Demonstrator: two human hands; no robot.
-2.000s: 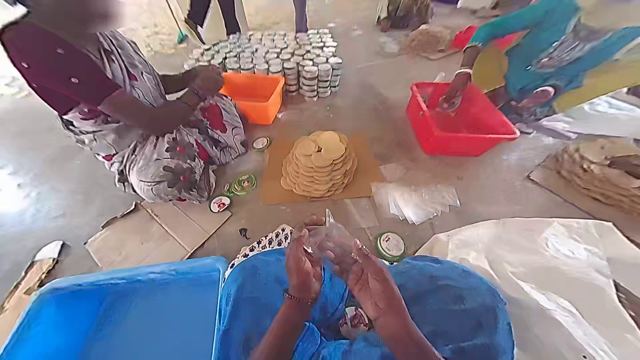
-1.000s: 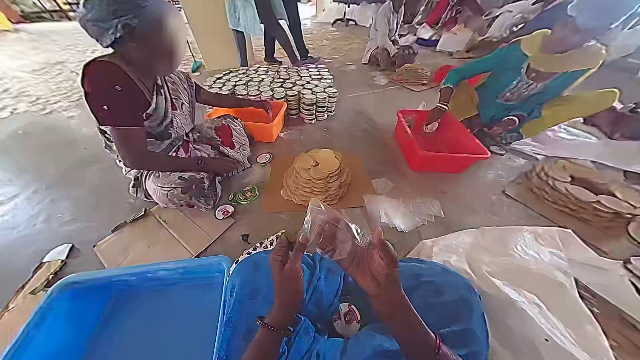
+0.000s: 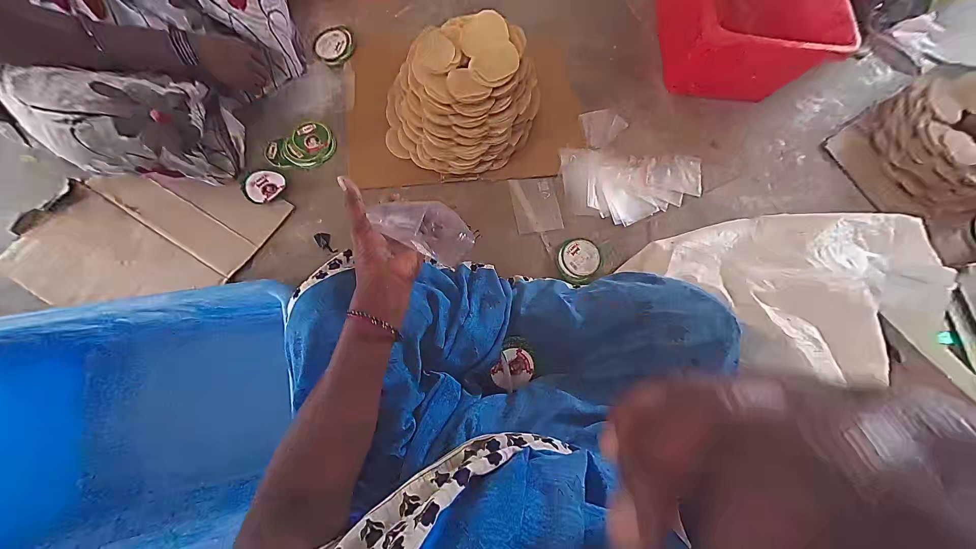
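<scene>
My left hand [image 3: 381,259] is raised, palm up and thumb out, with a clear plastic bag [image 3: 427,229] lying across its fingers. Blurred and close to the camera at the lower right is my right hand [image 3: 686,450]; whether it holds anything cannot be made out. A round printed label [image 3: 513,368] rests in the lap on the blue cloth. Beyond the left hand, a tall pile of flat tan discs [image 3: 465,95] stands on a cardboard sheet [image 3: 374,164]. Several flat clear plastic bags [image 3: 633,183] are fanned on the floor, right of the pile.
A blue plastic tub [image 3: 152,305] is at the left, near flattened cardboard [image 3: 145,229]. Round green-edged labels [image 3: 311,143] lie beside a seated person's patterned clothing. At the right are a red tub [image 3: 751,61], a plastic-covered sheet [image 3: 778,282] and another disc pile [image 3: 923,145].
Both hands were together at the plastic bag; now my right hand is away from it, at the lower right, and the bag stays with my left hand. The view has tilted down.
</scene>
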